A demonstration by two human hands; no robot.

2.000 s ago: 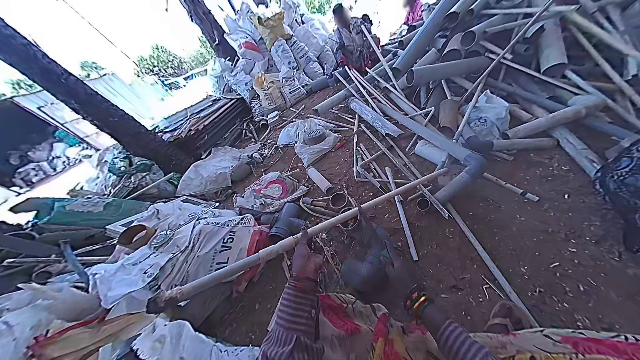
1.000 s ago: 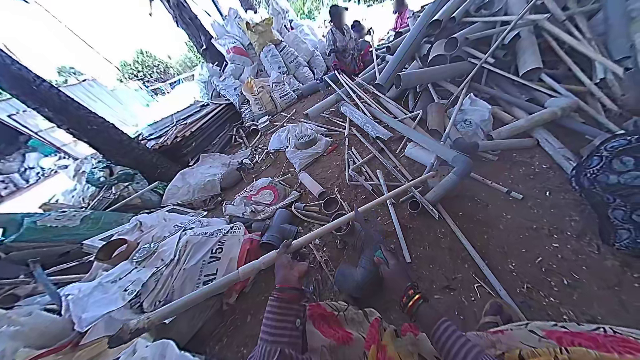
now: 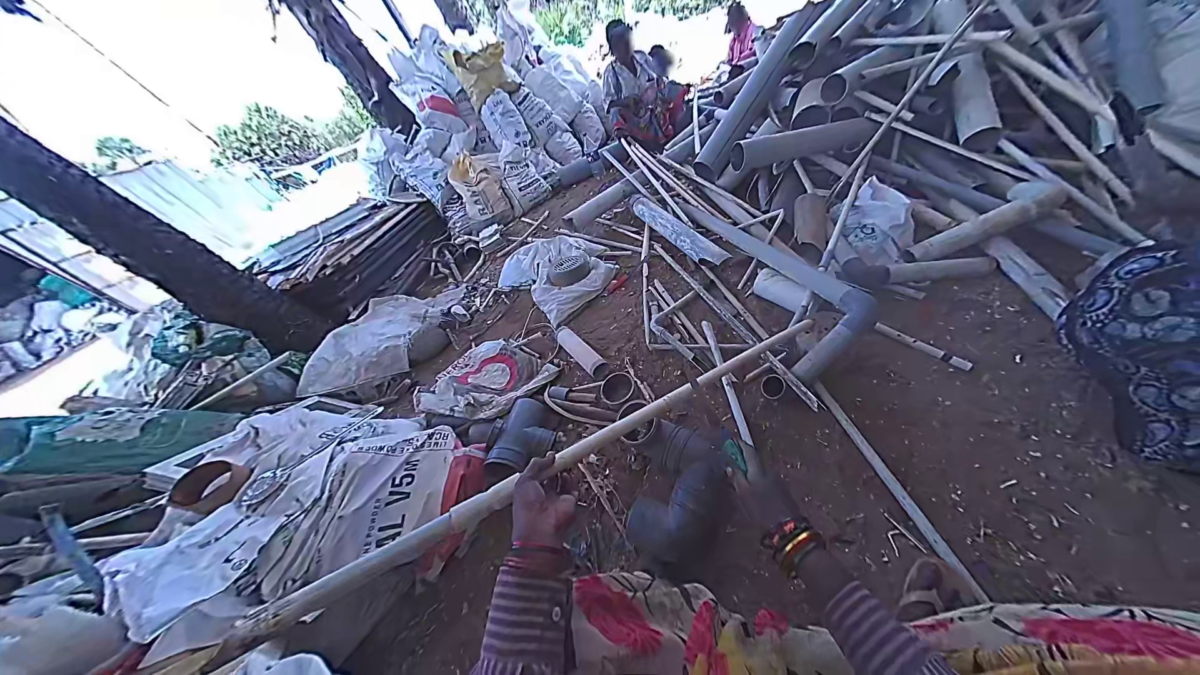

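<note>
A long pale plastic pipe (image 3: 637, 415) slants across the view from lower left to upper right. My left hand (image 3: 544, 506) grips it near its middle, thumb and fingers around it. My right hand (image 3: 761, 492), blurred, holds a small tool with a green part (image 3: 736, 457), below the pipe's right portion; the tool's kind cannot be told. Between my hands, under the pipe, lies a dark grey curved pipe fitting (image 3: 689, 502). A grey branched pipe fitting (image 3: 520, 434) lies just left of my left hand, across the pipe.
White woven sacks (image 3: 403, 497) lie at the left. A grey pipe with an elbow (image 3: 844, 323) lies ahead, before a big heap of pipes (image 3: 853, 141). Patterned dark cloth (image 3: 1139, 347) is at the right edge. People (image 3: 637, 84) sit beyond, beside stacked filled sacks (image 3: 511, 122).
Both hands stay near the same pipe, my left hand still on it. The view has shifted somewhat.
</note>
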